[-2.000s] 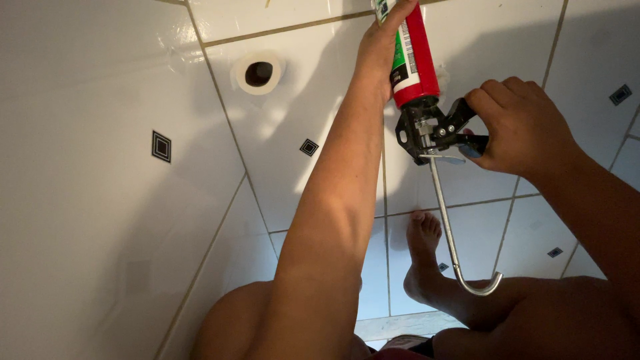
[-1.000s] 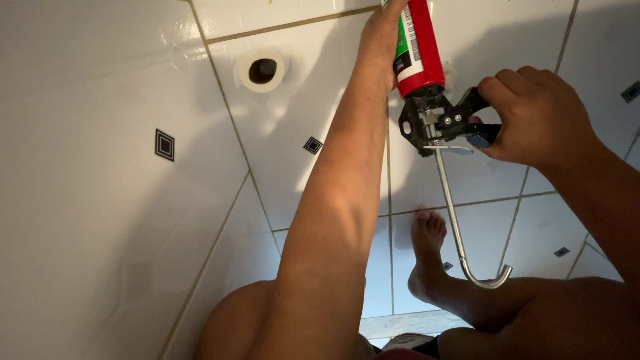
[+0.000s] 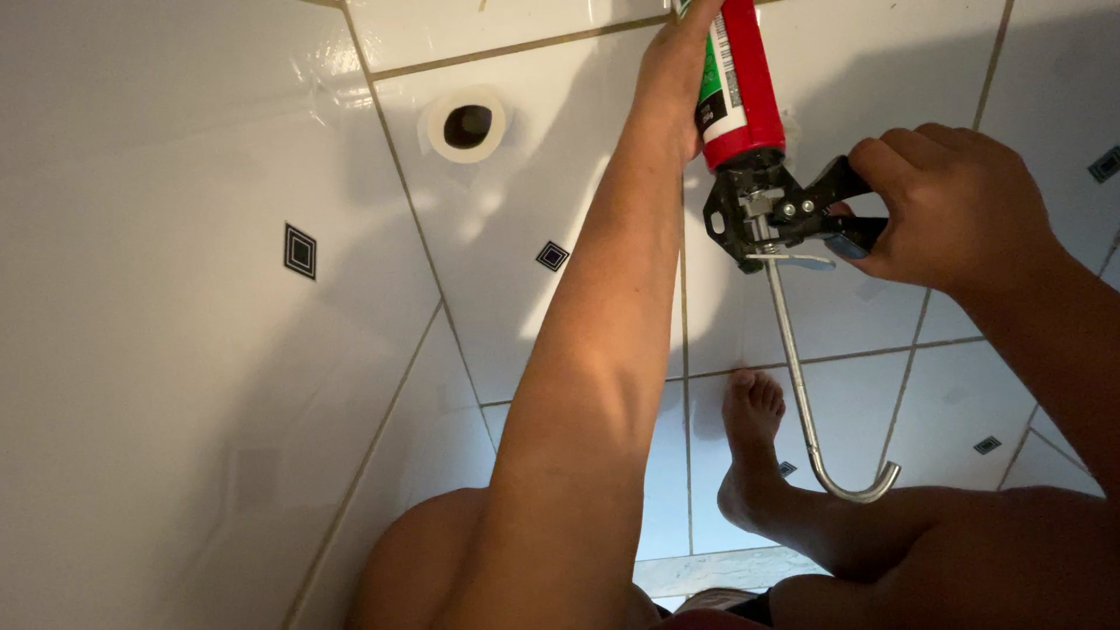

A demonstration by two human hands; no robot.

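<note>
A black caulking gun (image 3: 752,201) holds a red sealant cartridge (image 3: 754,87) with a green, white and black label. My left hand (image 3: 678,83) grips the cartridge from its left side, near the top edge of the view; the front end of the cartridge is out of view. My right hand (image 3: 958,206) is wrapped around the gun's handle and trigger at the right. From the back of the gun the metal plunger rod (image 3: 792,350) runs down to a hooked end above my bent leg. A small metal release lever sits just behind the gun's frame.
A round opening with a pale rim (image 3: 496,131) is in the white tiled surface (image 3: 420,262) left of my left forearm. Dark diamond patterns mark several tiles. My bare foot (image 3: 754,407) rests on the tiles below the gun, and a pale marbled strip (image 3: 726,570) crosses near the bottom.
</note>
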